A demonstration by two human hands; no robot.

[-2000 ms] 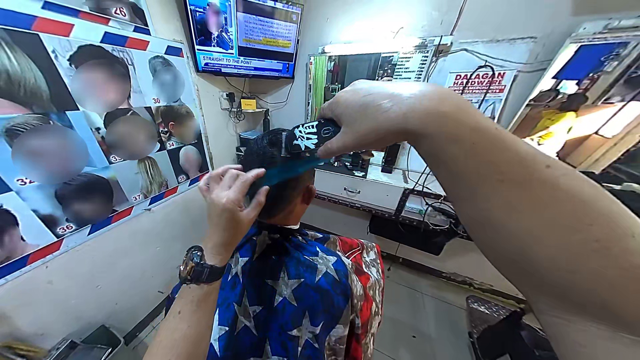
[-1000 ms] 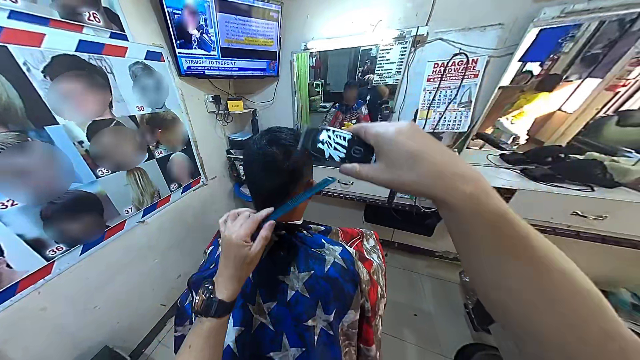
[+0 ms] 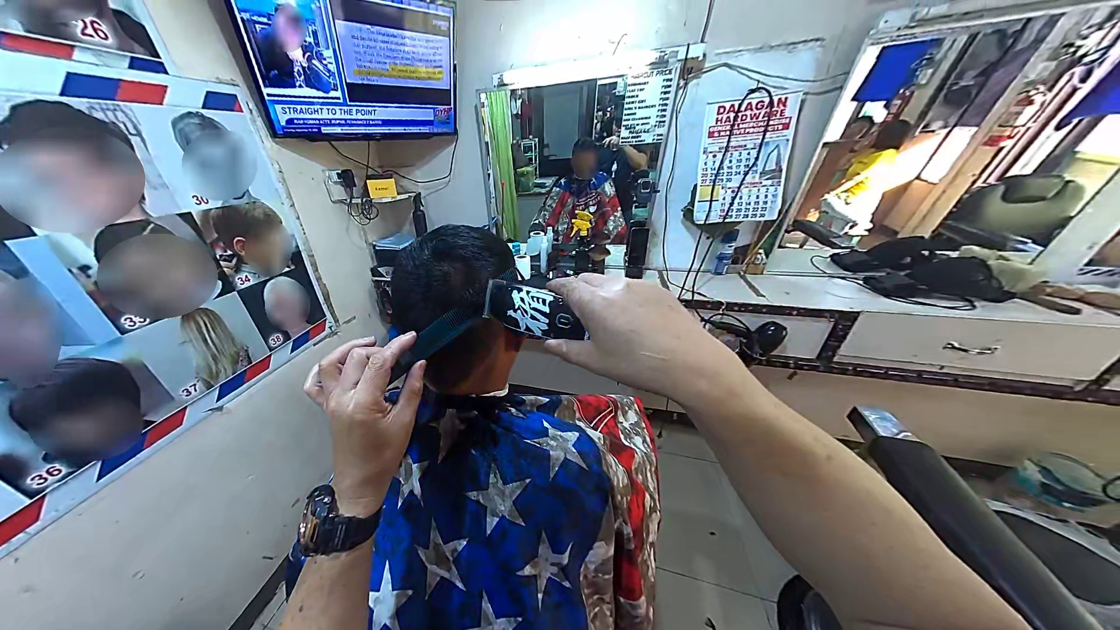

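A seated person with short dark hair (image 3: 446,262), seen from behind, wears a barber cape with white stars on blue and a red part (image 3: 507,499). My left hand (image 3: 372,394) pinches the end of a dark teal barber comb (image 3: 446,332), which slants up to the right across the back of the head. In my right hand (image 3: 626,328) is a black hair clipper (image 3: 535,311) with white lettering, its blade end at the comb by the right side of the head. The clipper's teeth are too small to make out.
Ahead stands a white counter (image 3: 901,302) with bottles, cables and drawers, below a wall mirror (image 3: 560,157). A hairstyle poster (image 3: 166,271) covers the left wall, near a mounted television (image 3: 350,66). A chair's black armrest (image 3: 962,516) juts in at the lower right.
The comb, low and clear of the clipper one second ago, now lies against the back of the head with the clipper at it. The view has shifted.
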